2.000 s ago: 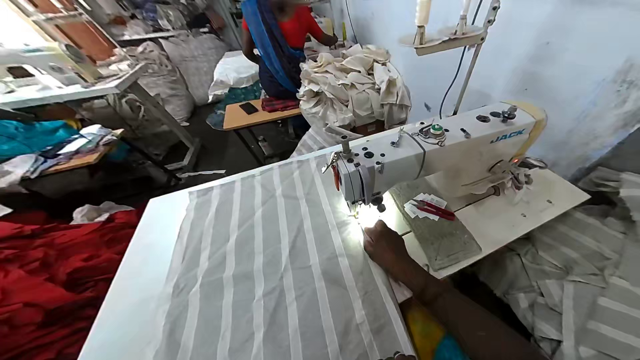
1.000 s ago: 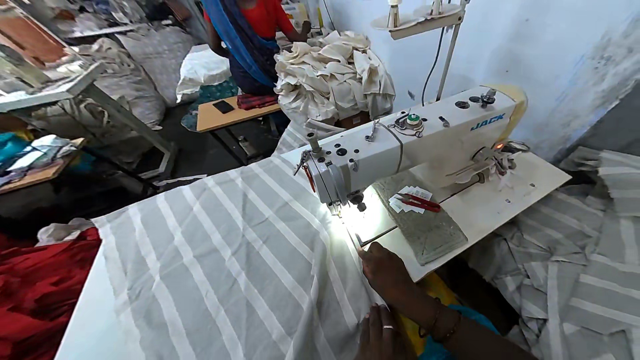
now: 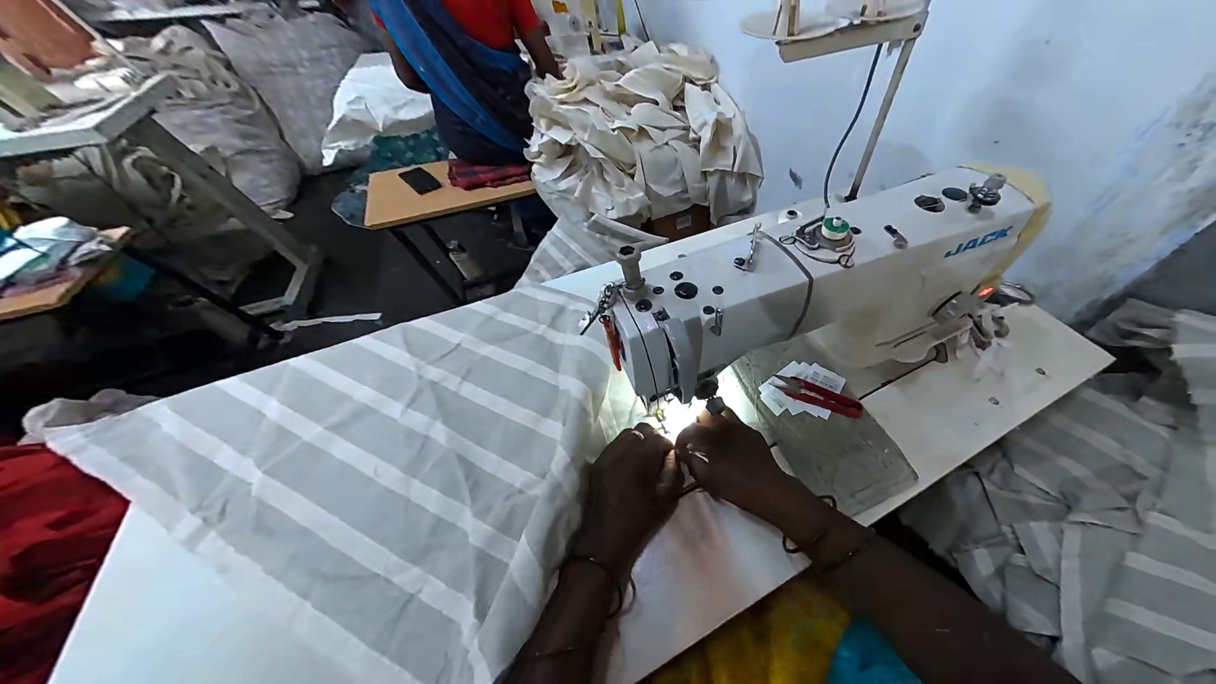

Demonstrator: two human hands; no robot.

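Grey fabric with white stripes (image 3: 380, 456) lies over the white sewing table, bunched beside the needle area of a Jack sewing machine (image 3: 817, 275). My left hand (image 3: 632, 484) and my right hand (image 3: 736, 461) meet just in front of the lit needle area, fingers bent and close together. Both seem to pinch the fabric's edge, though the fingers hide most of it. Red-handled thread snips (image 3: 822, 394) rest on small white labels (image 3: 793, 380) to the right of my right hand, on the machine bed.
More striped fabric (image 3: 1073, 513) is heaped right of the table. Red cloth (image 3: 47, 541) lies at the left. Behind the machine are a large pile of cream cloth (image 3: 646, 133), a wooden bench (image 3: 389, 204) with a phone, and a person (image 3: 475, 76). A thread stand (image 3: 883, 114) rises behind.
My left hand has come up from the near table edge to the needle area, beside my right hand. The striped fabric has shifted and bunched near the machine; its far-left corner now shows.
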